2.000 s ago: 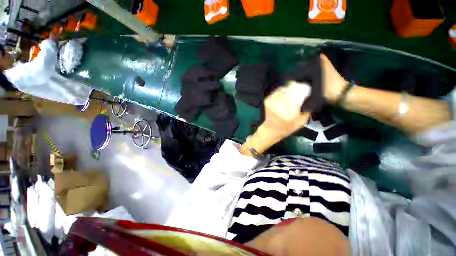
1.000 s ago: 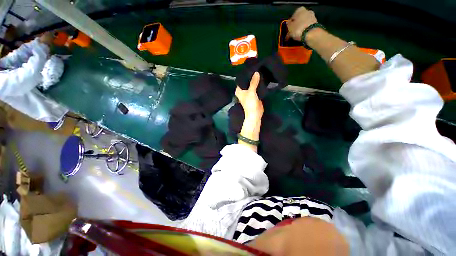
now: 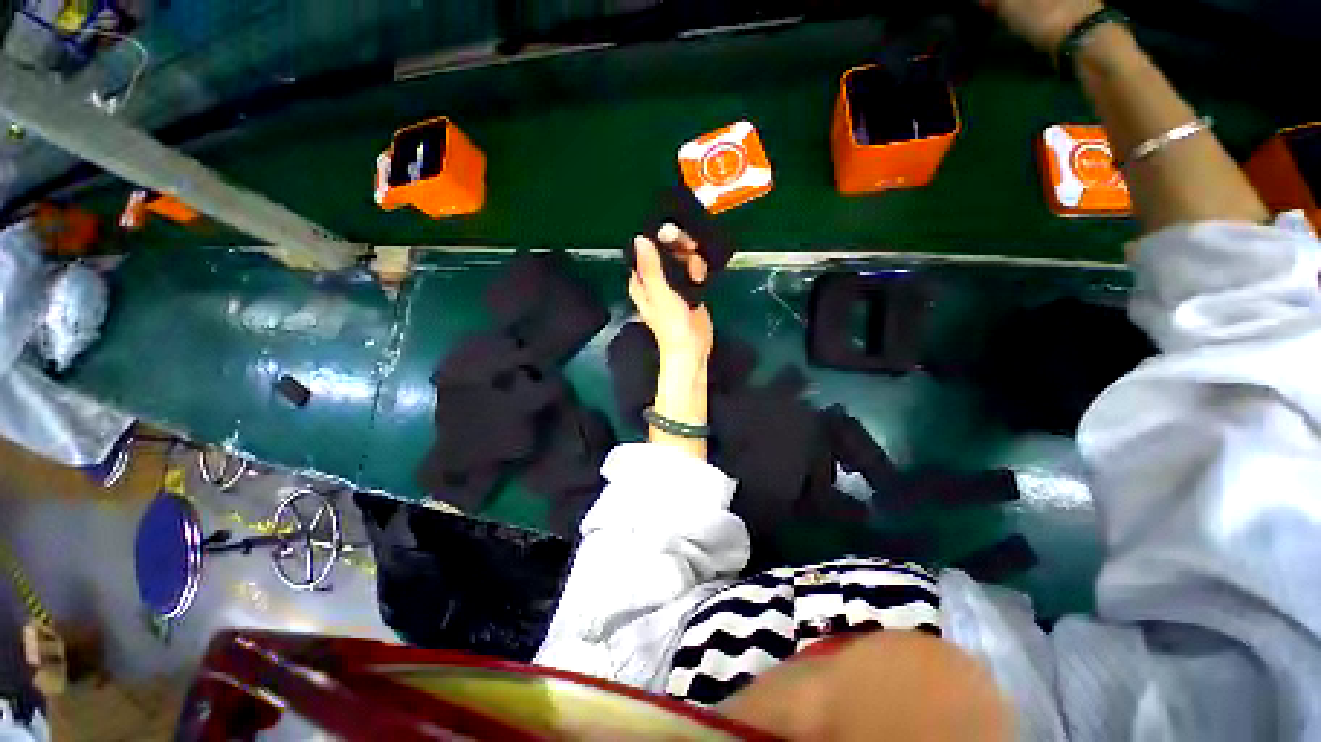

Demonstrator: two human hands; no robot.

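Observation:
My left hand (image 3: 675,278) is shut on a black foam insert (image 3: 681,221) at the bench's far edge, just below an orange and white lid (image 3: 726,165) on the belt. My right hand (image 3: 1046,18) is at the top edge, partly cut off, beyond the belt's boxes; whether it holds something cannot be told. An open orange box (image 3: 895,157) with a dark inside stands on the belt, between my hands. Loose black foam pieces (image 3: 500,413) lie heaped on the green bench, with more (image 3: 768,457) below my left hand.
Another open orange box (image 3: 446,171) stands left on the belt; another lid (image 3: 1084,170) lies right. A black foam piece with an opening (image 3: 869,322) lies on the bench. A diagonal metal post (image 3: 174,152), black bag (image 3: 456,580), round stool (image 3: 168,555) and a person's white sleeve are left.
My right hand has left the orange box and moved up and right. My left hand still holds foam, now farther left in view. The view has shifted.

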